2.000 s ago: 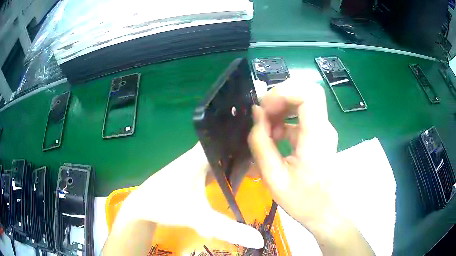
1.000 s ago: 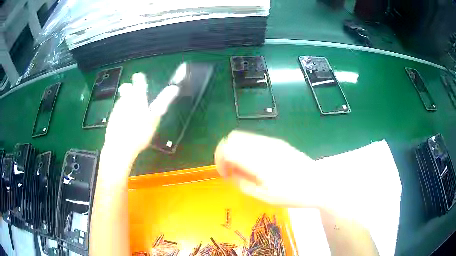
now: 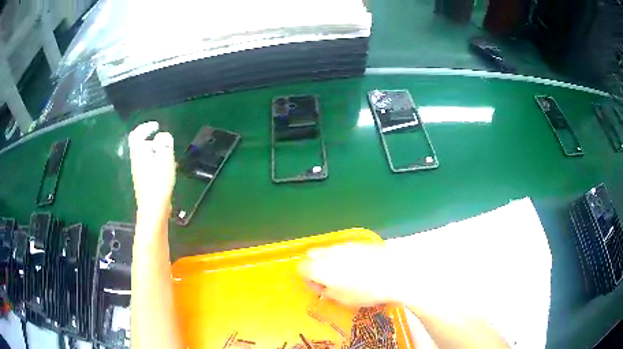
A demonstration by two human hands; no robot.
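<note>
Black phone middle frames lie on the green surface; one tilted frame point(image 3: 210, 153) is just right of my left hand point(image 3: 151, 153), another point(image 3: 297, 123) farther right. My left hand is glared out, fingers curled; whether it holds anything cannot be told. My right hand point(image 3: 348, 272) is blurred over the orange tray point(image 3: 273, 253), just above small thin dark and coppery sticks point(image 3: 372, 327) heaped at its lower right. Its fingertips are washed out and their contents cannot be made out.
More frames lie at far left point(image 3: 53, 172), right of centre point(image 3: 403, 129) and right point(image 3: 559, 126). Frame stacks stand at lower left point(image 3: 41, 259) and far right point(image 3: 601, 235). A white sheet point(image 3: 485, 266) lies right of the tray. A layered block point(image 3: 239, 78) topped with white sheets stands beyond.
The frame held earlier lies on the green surface, let go by my left hand, which has drawn left. My right hand has moved down over the tray. Several lying frames appear farther left.
</note>
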